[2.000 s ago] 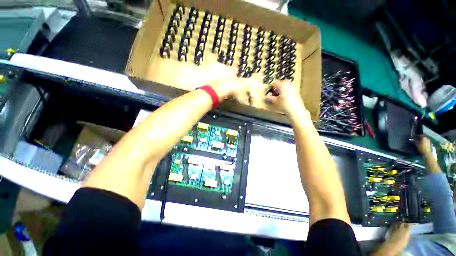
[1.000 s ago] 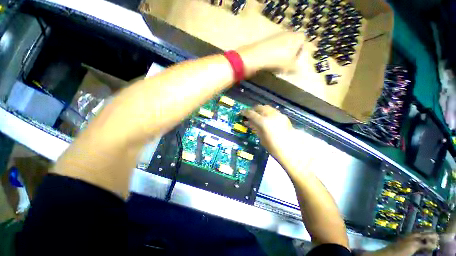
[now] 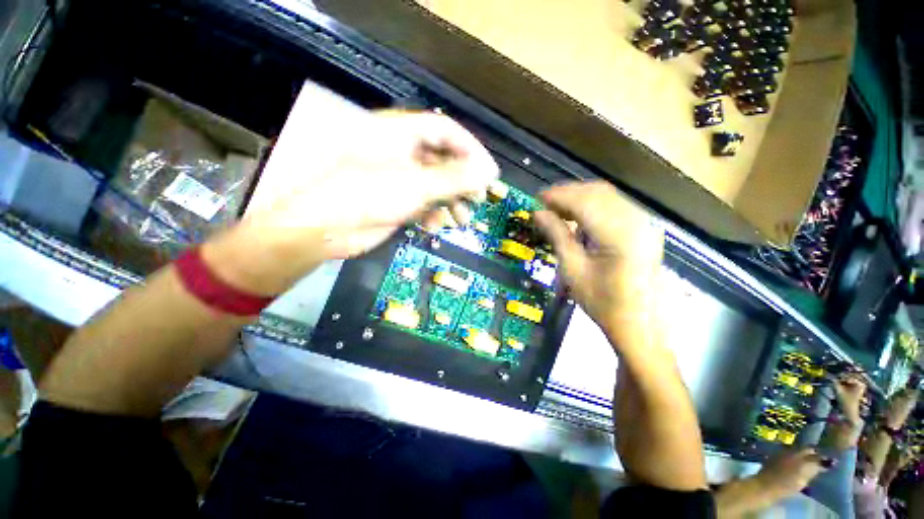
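Observation:
Green circuit boards [image 3: 454, 304] with yellow and white blocks lie in a black carrier [image 3: 385, 355] on the conveyor. My right hand [image 3: 603, 248] is over the upper right boards, its fingertips closed around a dark choke [image 3: 527, 231] at board level. My left hand [image 3: 405, 177], with a red wrist band [image 3: 215, 286], is over the carrier's upper left, fingers curled and blurred. A dark spot shows between its fingers; I cannot tell whether it holds a part. The hands hide some of the upper boards.
An open cardboard box [image 3: 608, 112] holds many dark chokes [image 3: 709, 46] behind the line. A bright metal plate [image 3: 598, 355] lies right of the carrier. A small carton with a clear bag [image 3: 193, 193] is at left. Wire leads [image 3: 826, 203], another carrier [image 3: 790, 395] and another person's hands [image 3: 800, 468] are at right.
My left hand has come from the cardboard box down over the carrier. My right hand has moved from the box to the upper boards and stays there. The view has shifted.

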